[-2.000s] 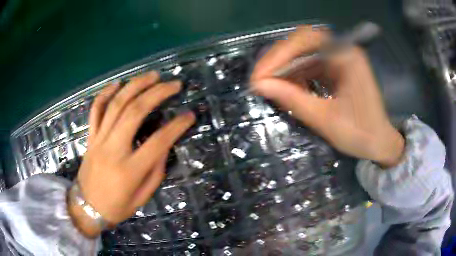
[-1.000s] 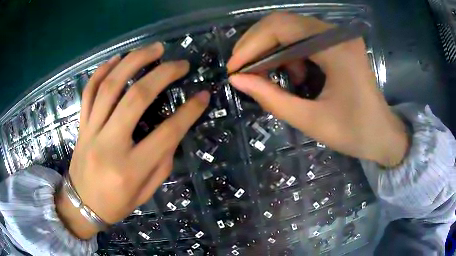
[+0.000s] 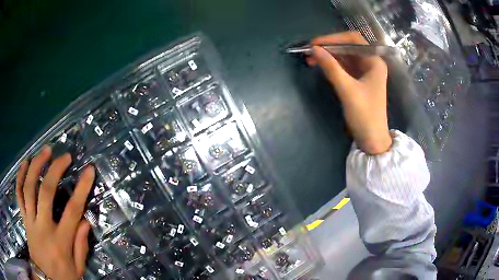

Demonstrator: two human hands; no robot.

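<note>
The clear blister tray (image 3: 241,109) lies in front of me on the green mat, with small dark assemblies (image 3: 202,201) and white tabs (image 3: 192,65) in its square pockets. My left hand (image 3: 57,210) rests on the tray's left part, fingers spread; what is under the palm is hidden. My right hand (image 3: 355,82) is to the right of the tray, above the mat, and holds the silver-grey tweezers (image 3: 350,50) like a pen. Their tip points left and touches no part that I can see.
A tray stack (image 3: 437,93) stands at the upper right, with a white-silvery sheet (image 3: 432,24) on it. The green mat (image 3: 262,82) lies between tray and stack. Yellow-black tape (image 3: 328,213) shows on the floor below. A blue object (image 3: 480,213) is at the far right.
My right hand has moved off the tray to the right with the tweezers. The tray sits further left in view, and the stack shows more fully. My left hand is lower left, still over the tray.
</note>
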